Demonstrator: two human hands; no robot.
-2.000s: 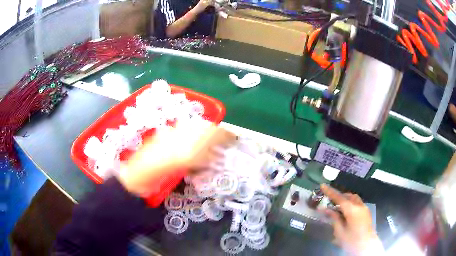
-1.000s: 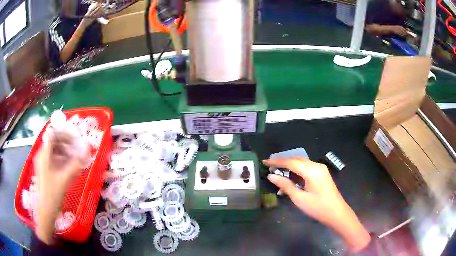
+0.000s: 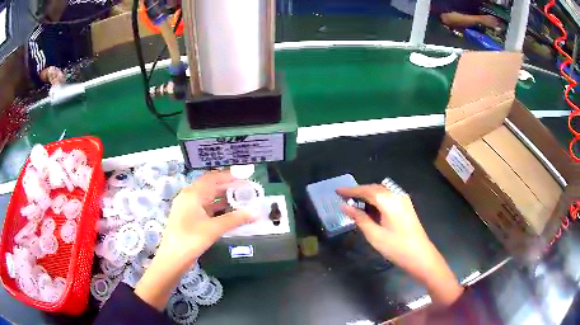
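Note:
My left hand [image 3: 191,225] holds a translucent white plastic gear [image 3: 245,195] between thumb and fingers, over the silver plate [image 3: 257,225] of the press fixture and just below the pale press ram [image 3: 242,171]. The gear and hand hide the brass-coloured post. One black knob shows to the right. My right hand [image 3: 397,235] holds a short silver-and-black cylinder [image 3: 356,203] at its fingertips, above the edge of the grey-blue ribbed press switch [image 3: 332,202]. The green press head [image 3: 238,147] stands above the fixture.
A red basket [image 3: 79,254] of gears is at left. Loose gears [image 3: 130,241] lie between basket and press. An open cardboard box [image 3: 502,171] stands at right. The green conveyor belt [image 3: 356,82] runs behind, with black hoses left of the cylinder. People's arms show beyond the belt.
My left hand has moved from the basket to the press fixture, now with a gear. My right hand now holds the silver-and-black cylinder near the switch. The camera view has shifted right.

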